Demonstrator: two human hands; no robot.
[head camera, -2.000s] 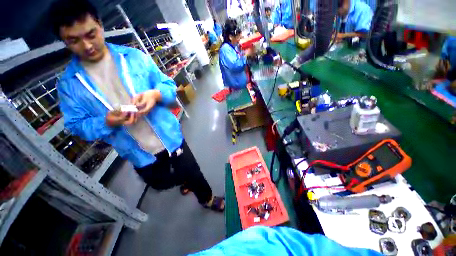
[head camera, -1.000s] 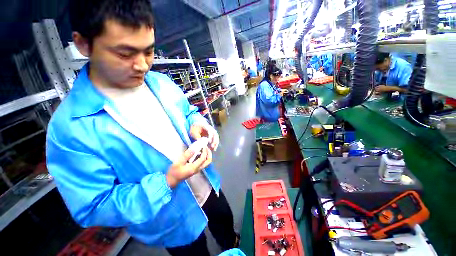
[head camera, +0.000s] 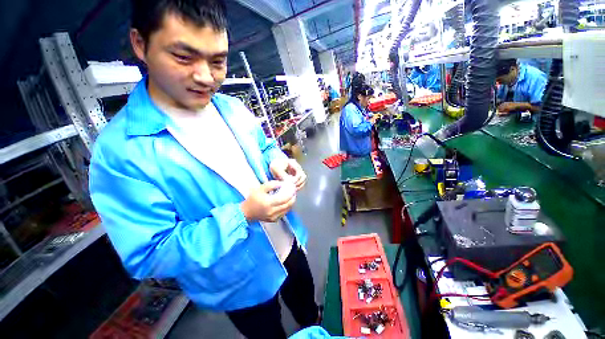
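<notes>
Neither of my hands is in the picture; only a bit of blue sleeve (head camera: 318, 333) shows at the bottom edge. Nearest in front is a long red-orange parts tray (head camera: 359, 247) with small dark and white parts in its compartments. To its right, on the white bench sheet, lie a grey cylindrical electric screwdriver (head camera: 487, 316) and an orange multimeter (head camera: 533, 275) with red leads. Parts of dark round-cornered case units (head camera: 552, 335) show at the bottom right edge.
A person in a blue smock (head camera: 192, 192) stands close on the left, holding a small white thing in both hands. A white bottle (head camera: 522, 210) stands on a dark box (head camera: 474, 228). Metal shelving (head camera: 40, 134) lines the left. Others work at green benches behind.
My view has turned left and the standing person appears much closer than two seconds ago. Most case units have left the view at the bottom right. Since one second ago the person's head has lifted slightly.
</notes>
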